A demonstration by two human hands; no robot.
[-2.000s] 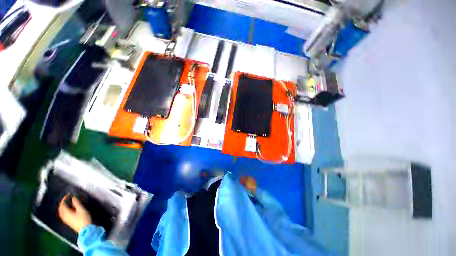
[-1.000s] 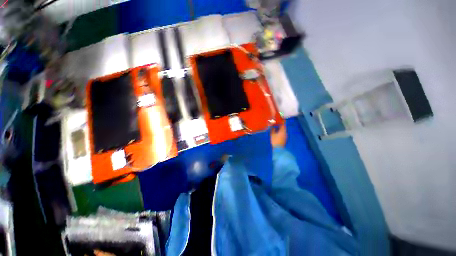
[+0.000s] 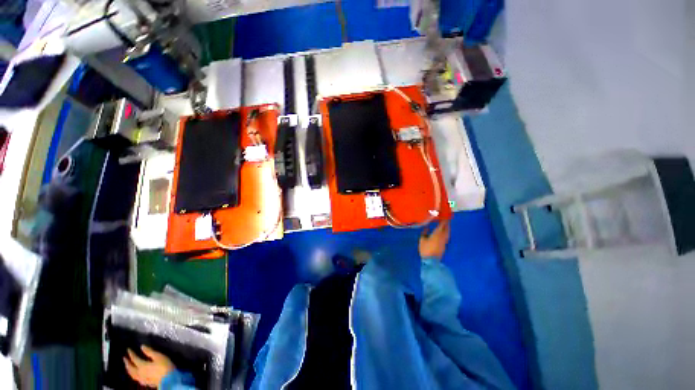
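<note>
My left hand lies with spread fingers on a flat black panel on top of a stack with silvery wrap, at the lower left. Whether it grips the panel is not clear. My right hand is at the front right corner of the right orange fixture plate, by the machine's front edge; its fingertips are small and blurred. A black panel is seated in the right plate. Another black panel is seated in the left orange plate. White clamp blocks and pale tubing lie beside each panel.
Black ribbed strips run between the plates. Machine heads hang at the back left and back right. A dark controller box stands at the right rear. A pale stool-like frame is at the right. A green surface lies under the stack.
My right hand has moved from near my body to the right plate's front corner. My left hand stays on the stack. The camera view has swung and shifted.
</note>
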